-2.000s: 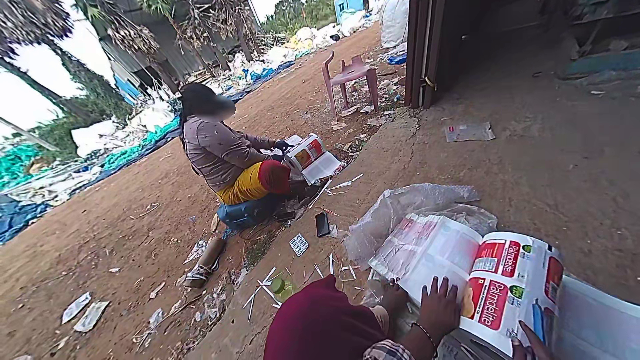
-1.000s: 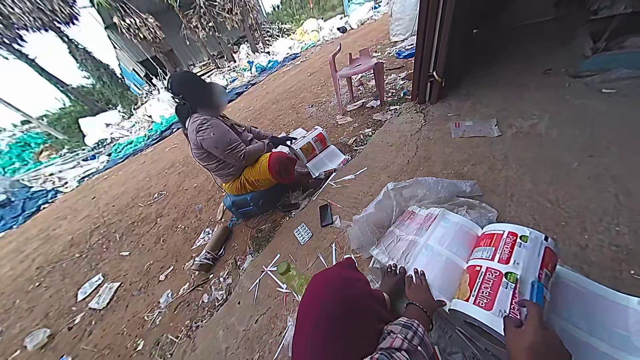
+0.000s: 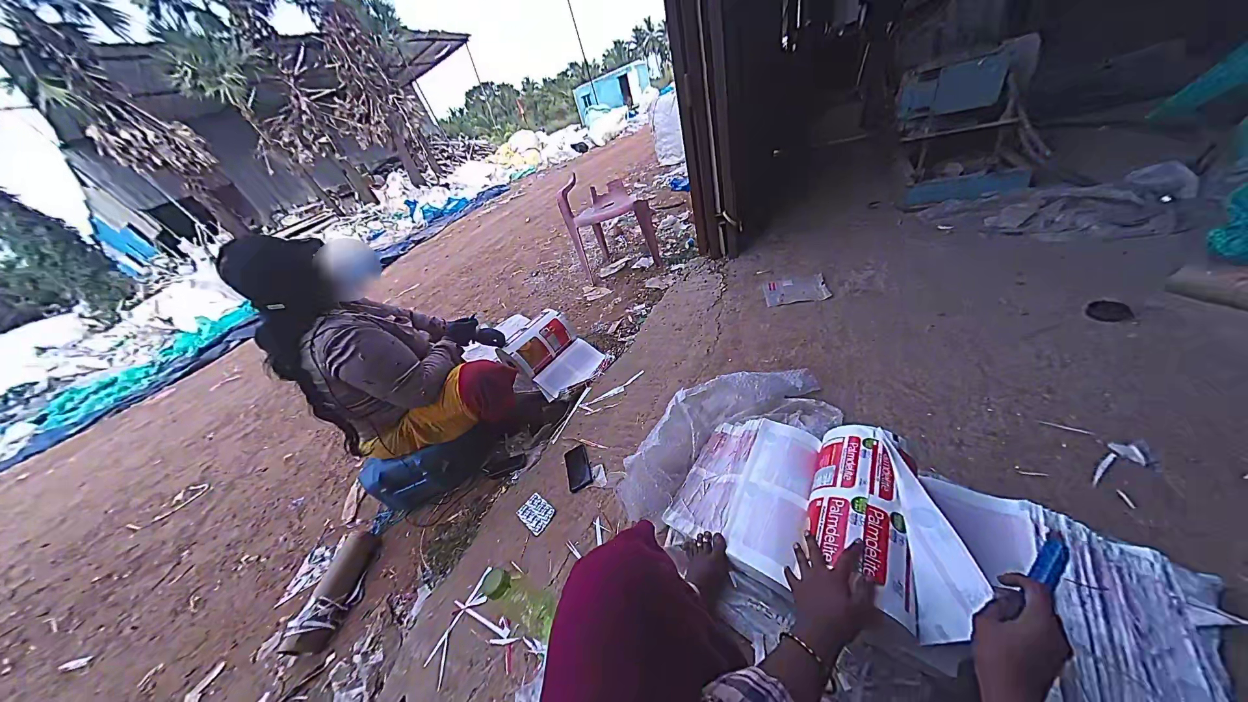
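A thick roll of printed red and white packaging film (image 3: pixel 858 487) lies on plastic sheeting, with white layers spread to its left. My left hand (image 3: pixel 834 595) rests with spread fingers on the roll's lower left part. My right hand (image 3: pixel 1019 634) grips a blue-handled tool (image 3: pixel 1049 561), probably a cutter; its blade cannot be made out. A loose white-backed flap of film (image 3: pixel 941 556) hangs from the roll beside my right hand. Flattened film layers (image 3: pixel 1131 604) lie at the lower right. My bare foot shows by the roll, below my maroon-clothed knee (image 3: pixel 624 624).
Another person (image 3: pixel 361 361) sits at the left on a blue container (image 3: pixel 414 473), holding a similar roll (image 3: pixel 536 341). A phone (image 3: pixel 578 468), a blister pack (image 3: pixel 535 513), a green-capped bottle (image 3: pixel 497 583) and paper strips lie nearby. A pink broken chair (image 3: pixel 609 214) stands beside a door frame.
My right hand has moved away from the roll to the right with the blue-handled tool. A flap of film now stands loose from the roll. My left hand has moved onto the printed film.
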